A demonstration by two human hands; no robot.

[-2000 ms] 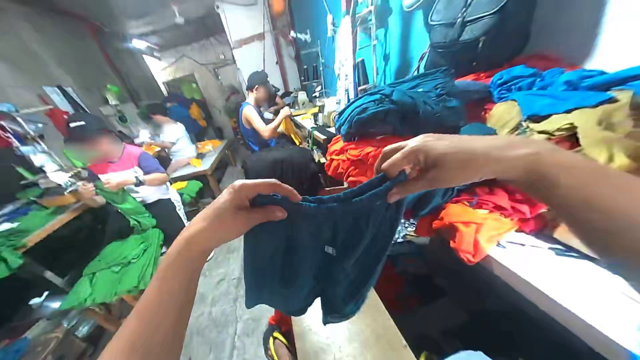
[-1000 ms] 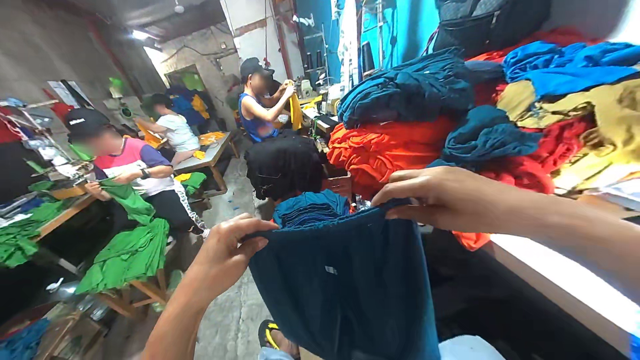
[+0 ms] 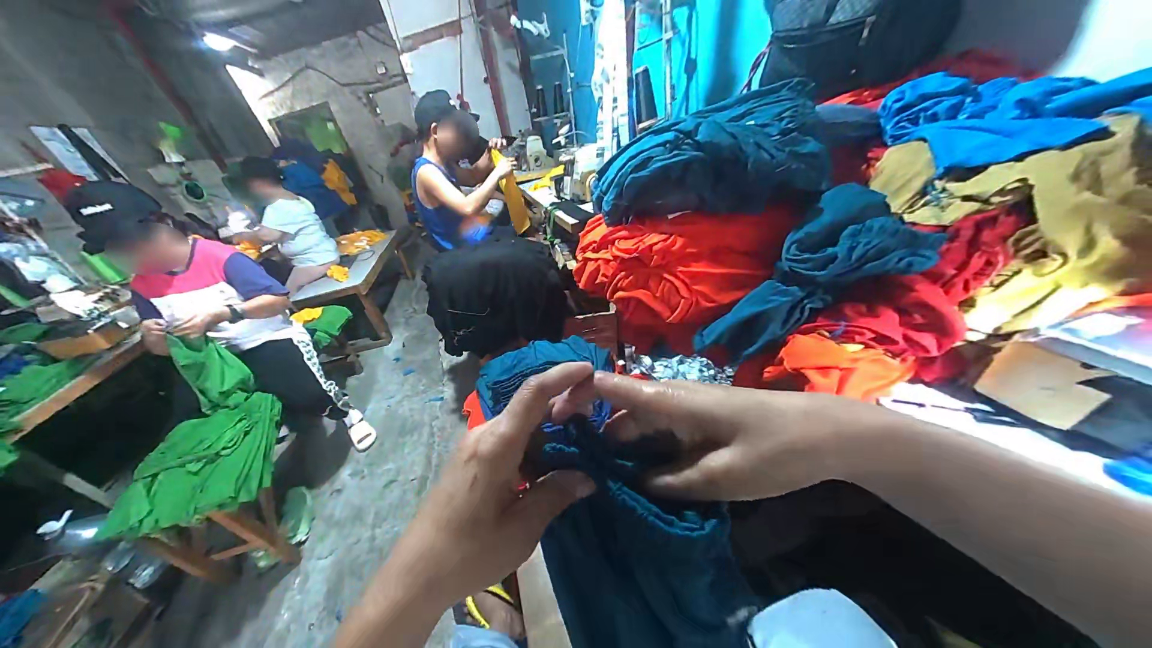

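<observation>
Dark teal elastic-waisted shorts hang bunched from both my hands, their gathered waistband between my fingers. My left hand holds the waistband from the left, thumb below and fingers above. On the other side my right hand grips it, its fingertips close to those of the left. Just beyond my hands lies a stack of folded teal garments, partly hidden by them. Behind on the right, a large teal garment pile rests on orange-red garments.
Black cloth covers something ahead. Red, khaki and blue fabric is heaped at right. At left a co-worker handles green cloth by a stool draped in green garments. Two other people work farther back, one beside a sewing machine.
My hands have come together, and the shorts, spread flat between them before, are now bunched at the waistband.
</observation>
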